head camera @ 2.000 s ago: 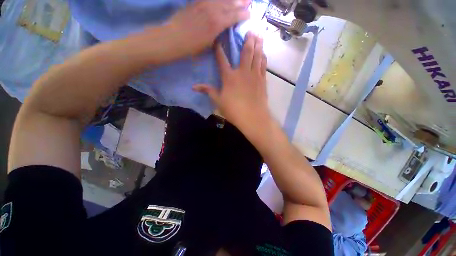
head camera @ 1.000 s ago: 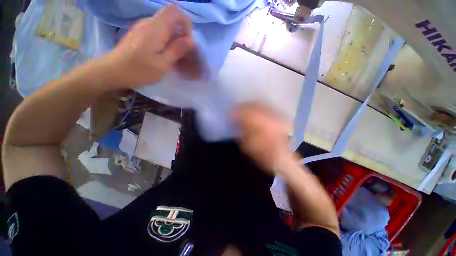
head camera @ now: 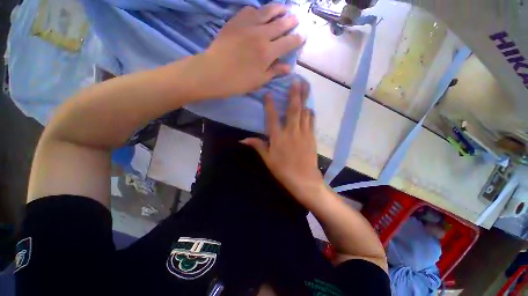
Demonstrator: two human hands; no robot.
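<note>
A light blue garment piece (head camera: 231, 113) lies bunched on the table, left of the needle area. My left hand (head camera: 246, 52) rests on it from above, fingers spread toward the bright lamp spot. My right hand (head camera: 290, 139) lies with its fingertips on the cloth's right end, just below my left hand. The shiny metal presser parts (head camera: 341, 17) of the sewing machine (head camera: 475, 23) are right of my left fingertips. Cloth under the fingers is partly hidden, and the needle cannot be made out.
Pale blue fabric tapes (head camera: 354, 110) hang across the worn white table (head camera: 417, 167). A green-and-blue item (head camera: 460, 139) lies by the machine base. A red crate (head camera: 457, 248) with blue cloth stands below at right. Loose cloth (head camera: 35, 75) hangs at the far left.
A second ago both blurred hands held the cloth off the table, toward my body. Now the cloth is back on the table, with both hands flat on it near the machine.
</note>
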